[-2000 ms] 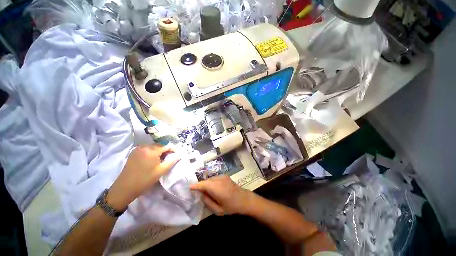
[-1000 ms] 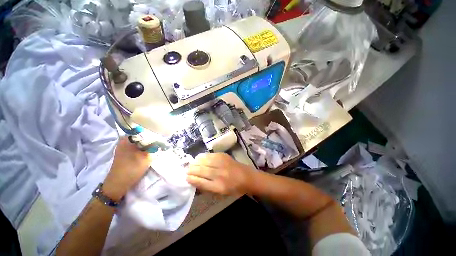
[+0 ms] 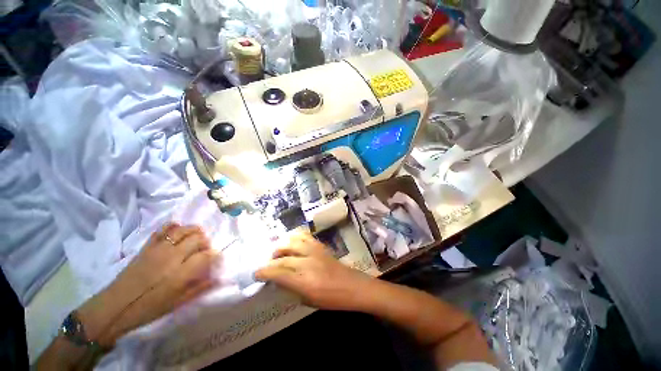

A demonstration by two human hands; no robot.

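White knit fabric lies under the bright lamp at the needle area of the overlock machine. My left hand, with a ring and a wrist watch, lies on the fabric left of the needle area, fingers bent onto it. My right hand holds the fabric edge just in front of the needle area, near the cloth plate. Glare hides the presser foot and the exact fabric edge. A large white-lilac fabric heap lies left of the machine.
A brown box with white scraps stands right of the needle area. A bag of white offcuts is low at right. Thread cones and bagged white strips are behind the machine. A wall is at right.
My left hand has moved left and down from the needle area and now lies flatter on the fabric. The fabric between the hands is spread out, less bunched. My right hand stays near the plate.
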